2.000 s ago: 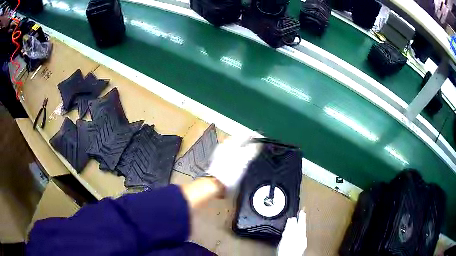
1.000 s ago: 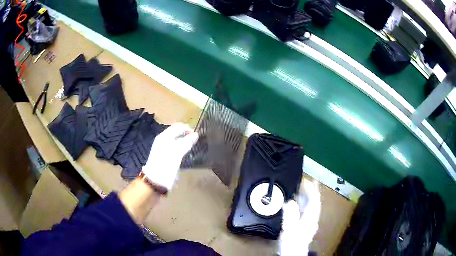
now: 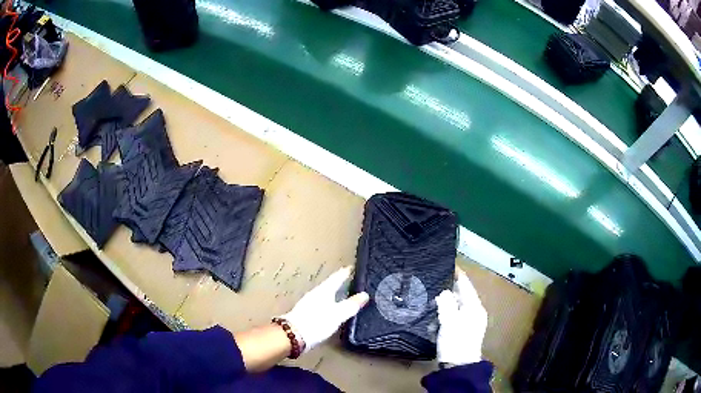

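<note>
A black speaker cabinet [image 3: 384, 338] lies face up on the cardboard-covered bench. A speaker grille [image 3: 429, 269] covers its front, and the woofer [image 3: 400, 298] shows grey through the mesh. My left hand [image 3: 327, 308], in a white glove, touches the cabinet's left edge with its fingertips at the grille. My right hand [image 3: 461, 318], also gloved, rests along the right edge with its fingers on the grille's side. Loose grilles [image 3: 204, 222] overlap in a pile to the left.
Pliers [image 3: 47, 156] lie open at the bench's far left. Black speakers [image 3: 607, 330] stand at the right. Behind the bench is the green conveyor belt [image 3: 307, 115] with white rails. An open carton [image 3: 69, 315] is at lower left, and an orange-red coiled hose [image 3: 11, 69] at upper left.
The grille that my left hand held up beside the cabinet now lies over the cabinet front and covers the white woofer. My left hand has moved right to the cabinet's edge.
</note>
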